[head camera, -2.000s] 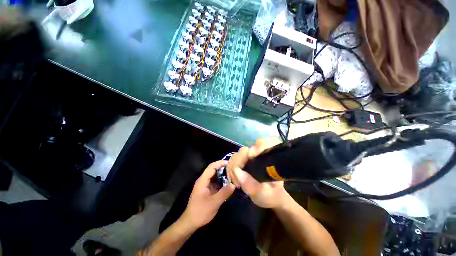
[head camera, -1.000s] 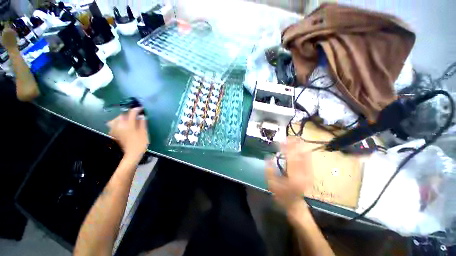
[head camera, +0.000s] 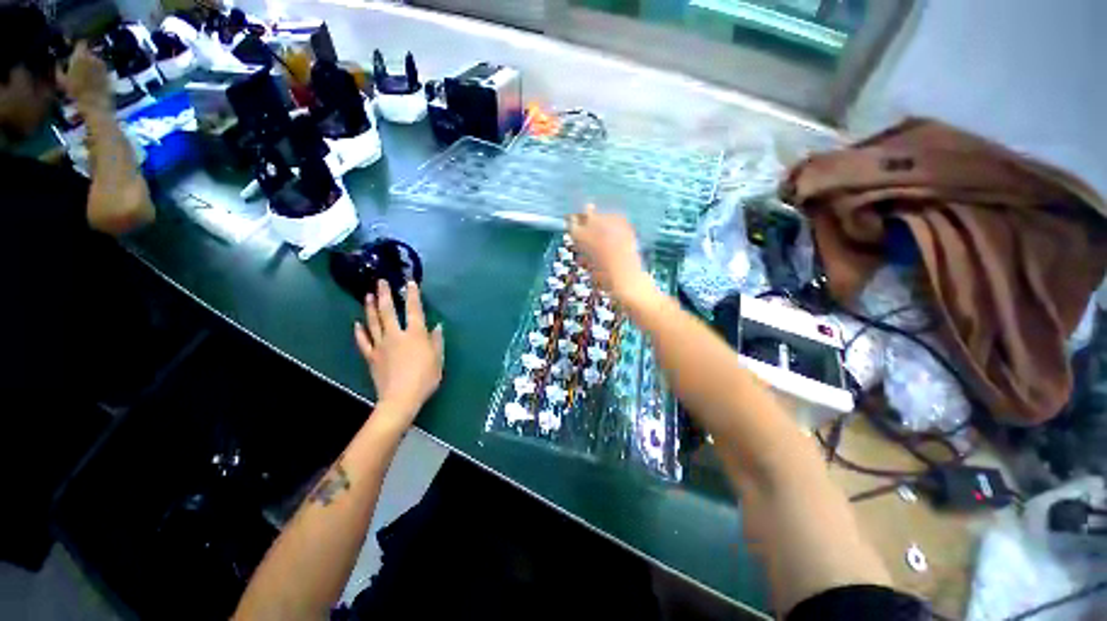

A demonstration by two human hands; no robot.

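A glossy black round housing sits on the green bench, left of the tray. My left hand is at its near edge with fingers spread, fingertips at or just short of it. The clear blister tray holds rows of silver-white motors with red, orange and yellow wires; its right part shows empty pockets. My right hand is over the tray's far end, fingers bent together; whether it pinches a motor there cannot be told.
Empty clear trays lie behind. Black units on white stands and a person are at left. A white-grey screw feeder, cables, cardboard and brown cloth are at right. A dark bin is below the bench.
The right hand let go of the screwdriver and moved to the tray's far end. The left hand carried the black housing from the lap to the bench. The view shifted, and the screwdriver is out of view.
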